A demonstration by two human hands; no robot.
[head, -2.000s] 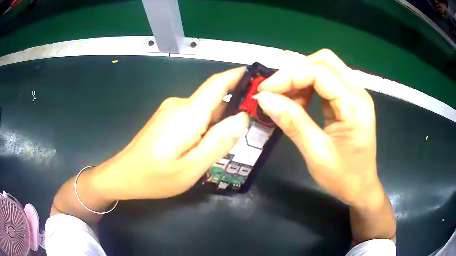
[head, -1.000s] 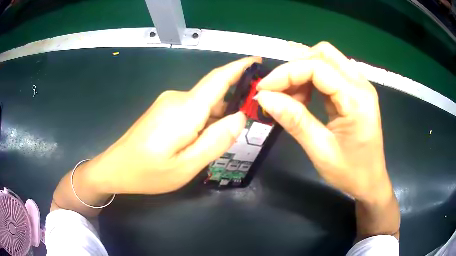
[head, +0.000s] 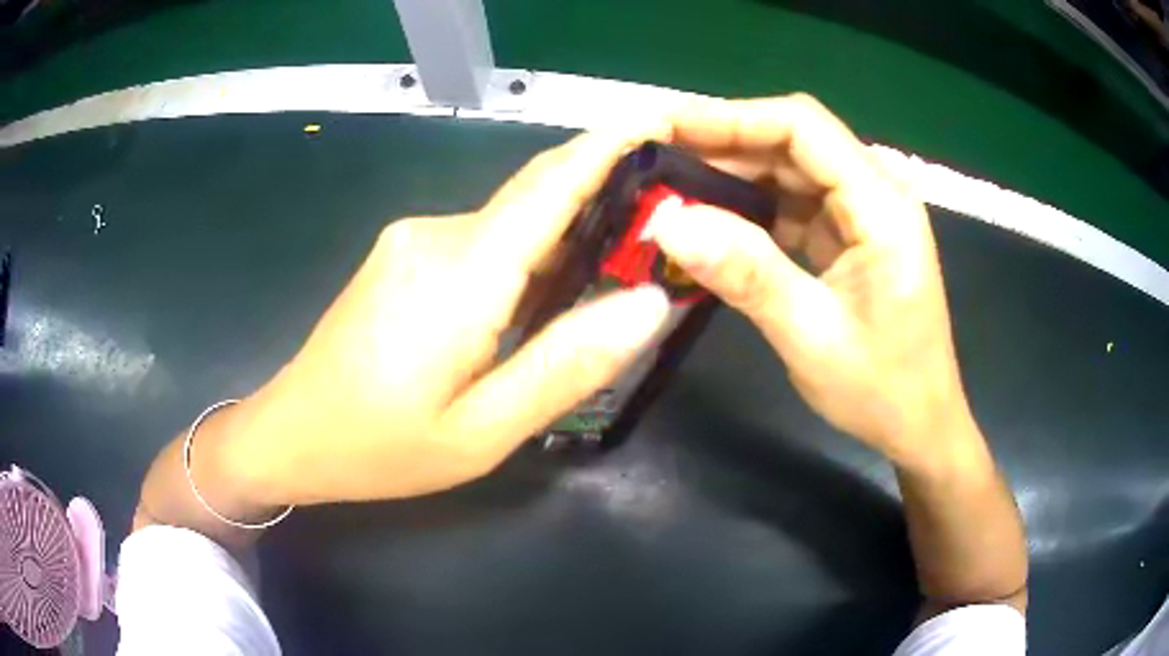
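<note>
A black phone housing (head: 654, 372) is held tilted above the bench, its far end raised. A red plastic block (head: 631, 256) sits in its far end, with part of a gold-yellow disc (head: 677, 274) beside it. A green board end (head: 587, 420) shows at the near end. My left hand (head: 449, 333) grips the housing from the left, thumb across it. My right hand (head: 833, 269) holds the far right corner, fingers behind the end and thumb on the red block. Whether anything lies under the thumb is hidden.
The dark green bench (head: 423, 577) bears a tiny yellow bit (head: 312, 128). Beyond its white edging (head: 231, 92) is a green belt (head: 667, 45), with a pale metal post (head: 446, 51). A pink fan (head: 36, 557) stands at the left. A dark object is cut off at the left edge.
My right index finger has moved from its pinch with the thumb to behind the housing's far end. The thumb now lies on the red block. The housing is tilted more, and less of its board shows.
</note>
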